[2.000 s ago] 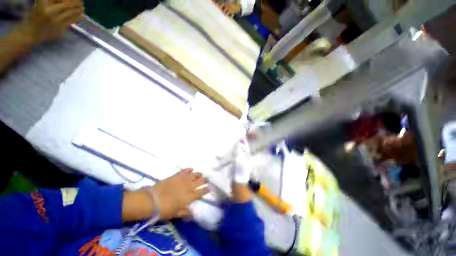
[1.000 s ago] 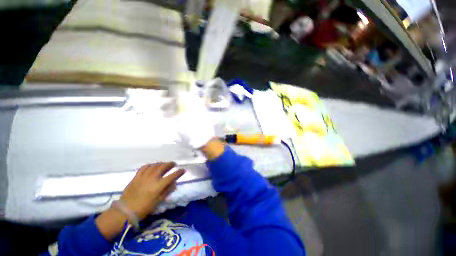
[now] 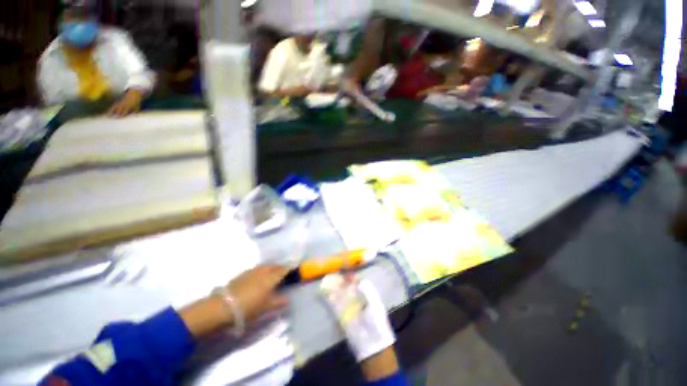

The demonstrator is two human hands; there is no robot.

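Observation:
The electric screwdriver (image 3: 331, 265), orange with a black nose, lies on the bench with its nose to the left. My left hand (image 3: 256, 295), bare with a pale bracelet, is at the black nose; blur hides whether the fingers grip it. My right hand (image 3: 358, 313), in a white glove with some fingertips bare, is just below the orange body, fingers bent; whether it holds something small is unclear. A light bar (image 3: 260, 371) lies blurred on the white padding at the near edge, partly hidden by my left arm. Another silver bar (image 3: 60, 282) lies at the left.
A clear container (image 3: 262, 209) stands beside the white post (image 3: 232, 121). A blue tray (image 3: 299, 193) with white pieces, a white sheet (image 3: 358, 215) and a yellow-green printed sheet (image 3: 433, 219) lie to its right. A cream board (image 3: 113, 177) is back left. People sit across the dark green conveyor.
The view has swung up and to the right. My right hand has moved from the white work area to just below the screwdriver. My left hand has left the near bar for the screwdriver's nose.

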